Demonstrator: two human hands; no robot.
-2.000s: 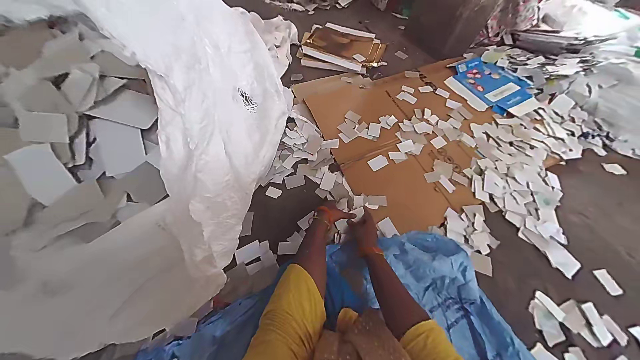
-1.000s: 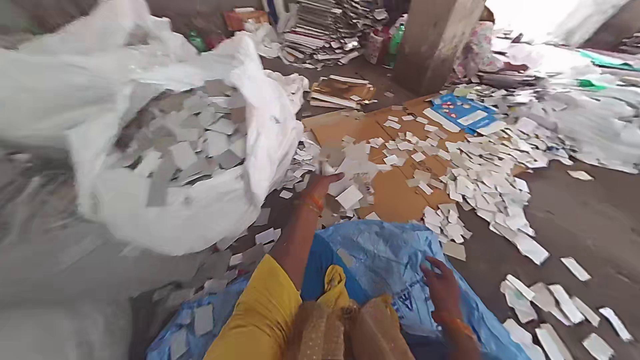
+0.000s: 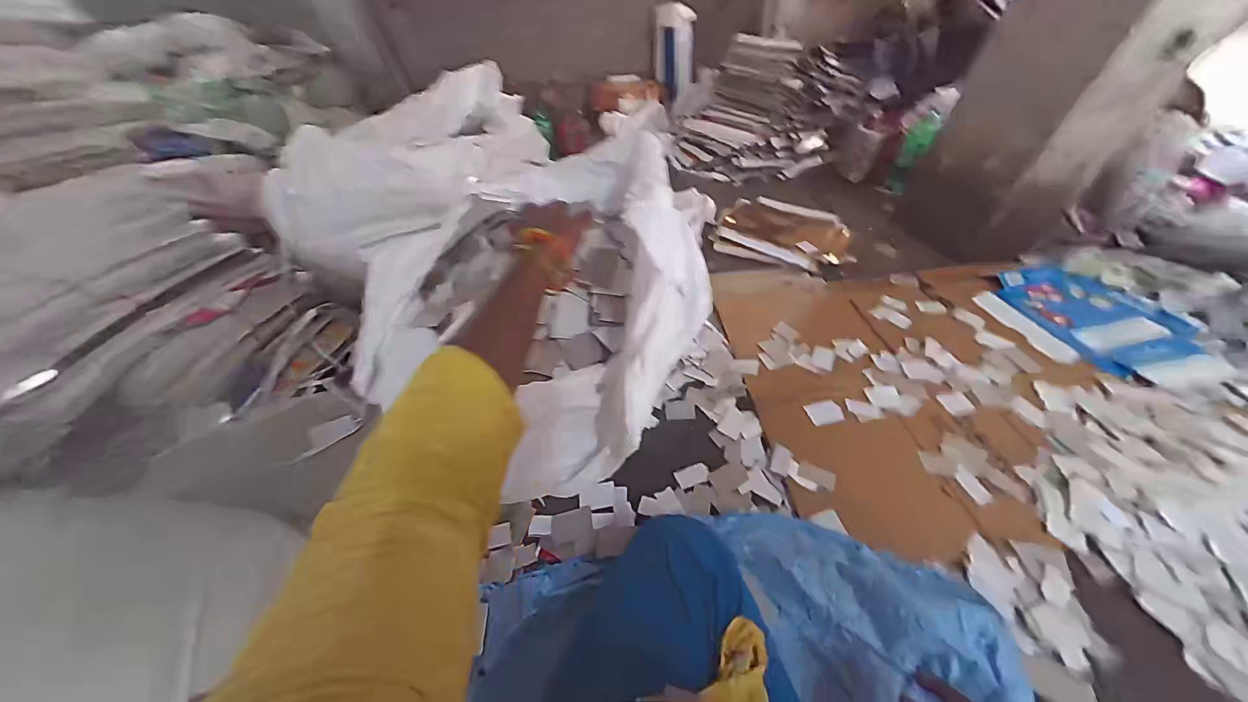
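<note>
My left hand [image 3: 554,226], blurred and with an orange band at the wrist, reaches over the mouth of a big white plastic sack [image 3: 663,283]. Inside the sack lie many grey and white paper pieces [image 3: 570,317]; whether the hand holds any cannot be made out. Only some fingers of my right hand [image 3: 938,686] show at the bottom edge, over a blue plastic sheet [image 3: 858,585]. Small white paper pieces [image 3: 882,395] are scattered on a flat brown cardboard sheet [image 3: 848,468] to the right of the sack.
A blue printed carton [image 3: 1102,317] lies on the cardboard's far right, beside a large spread of paper pieces [image 3: 1150,478]. Behind stand a concrete pillar [image 3: 1024,127] and stacked paper [image 3: 751,97]. Stacked sheets [image 3: 127,302] fill the left. A person [image 3: 1160,166] is partly visible at right.
My left hand has moved from the paper pieces by the cardboard to over the sack's mouth. My right hand has moved away from there to the bottom edge. The view has swung left and up.
</note>
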